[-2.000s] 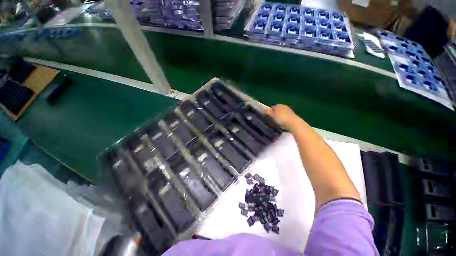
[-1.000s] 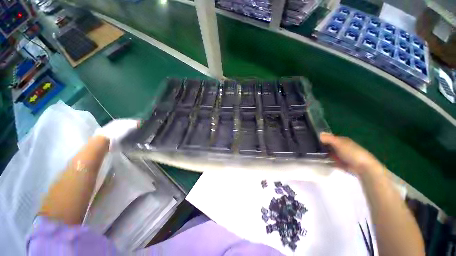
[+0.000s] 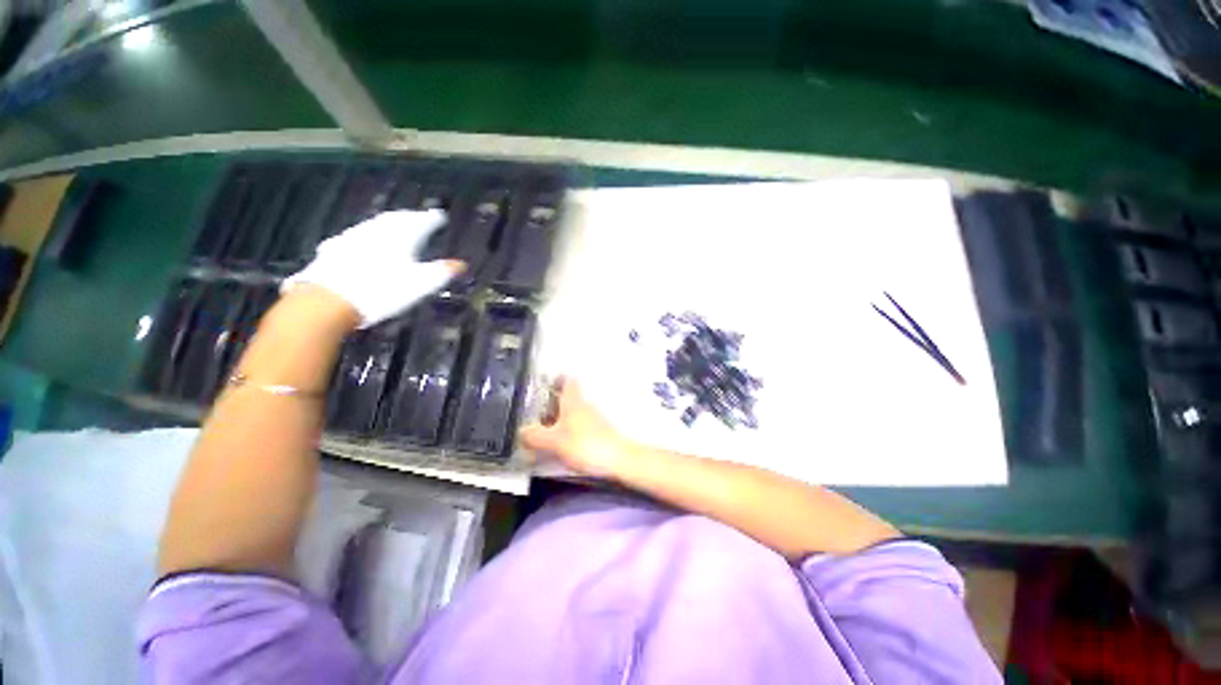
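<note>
A clear plastic tray (image 3: 546, 315) with two rows of black housings (image 3: 429, 375) lies flat on the bench, left of the white work sheet (image 3: 817, 241). My left hand (image 3: 379, 264), in a white glove, is over the tray's upper middle, fingers apart, the thumb pointing right; what its fingertips touch is unclear. My bare right hand (image 3: 569, 426) is at the tray's lower right corner, fingers on its edge. A loose pile of small dark parts (image 3: 712, 372) lies on the sheet, right of the tray. Dark tweezers (image 3: 919, 337) lie on the sheet further right.
Black housings (image 3: 1024, 268) stand on the bench right of the sheet, with trays of dark parts (image 3: 1162, 321) at the far right. White foam sheets (image 3: 94, 535) are at the lower left. A post (image 3: 321, 67) rises behind the tray. A single black piece (image 3: 80, 225) lies at far left.
The tray, held up by both hands a second ago, is now down on the bench at left. My left hand has moved from its left end to above it. The whole work sheet is now in view.
</note>
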